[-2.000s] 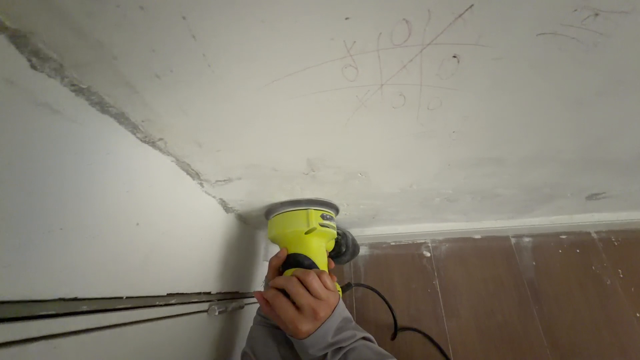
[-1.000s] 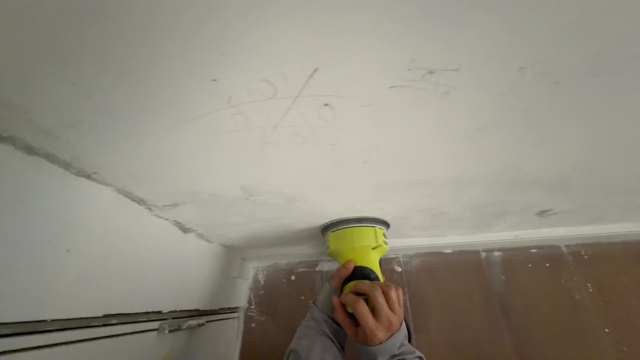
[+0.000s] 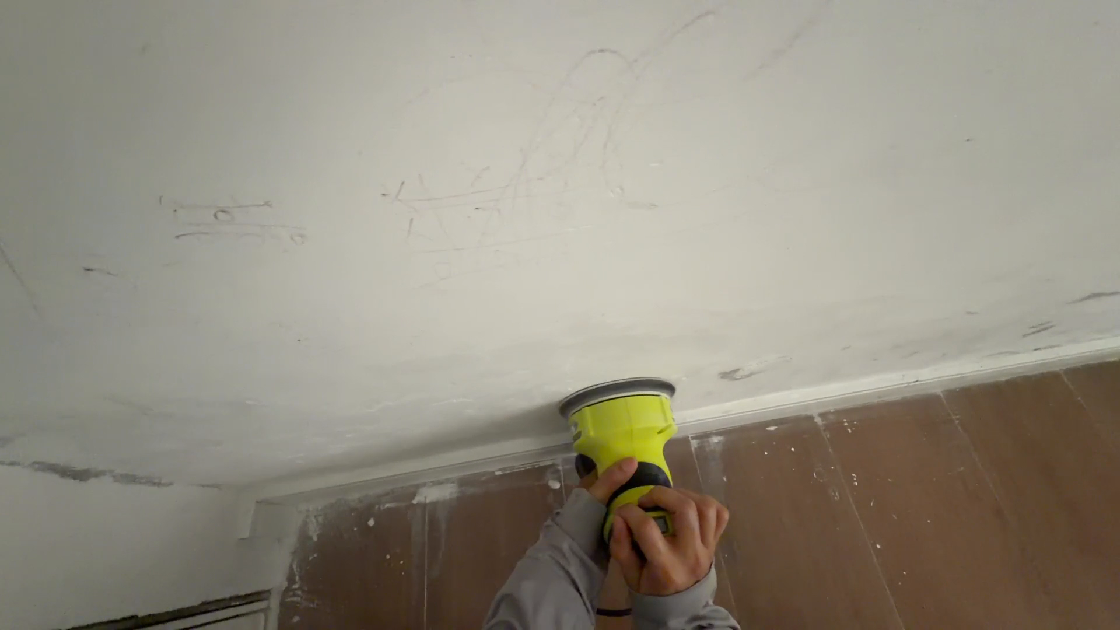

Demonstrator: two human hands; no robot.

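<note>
A lime-green and black electric orbital sander (image 3: 626, 437) stands upright with its round grey pad against the lower part of the white wall (image 3: 490, 297). My left hand (image 3: 610, 479) wraps the black grip under the sander's head, its fingers partly hidden behind the tool. Lower down, my right hand (image 3: 669, 538) grips the rear end of the green body. Both sleeves are grey. A short stretch of dark cord shows between the sleeves. Faint pencil scribbles and scuffs mark the wall above the pad.
A white baseboard (image 3: 875, 382) runs along the foot of the wall. Below it lies a brown plank floor (image 3: 805, 525) with white dust and paint specks. At the left, another white wall (image 3: 105, 534) meets the first at a cracked, grey seam, with a dark-edged strip (image 3: 184, 612) below.
The sander, held in my hands, has moved right along the wall, away from the corner. The view has also shifted right.
</note>
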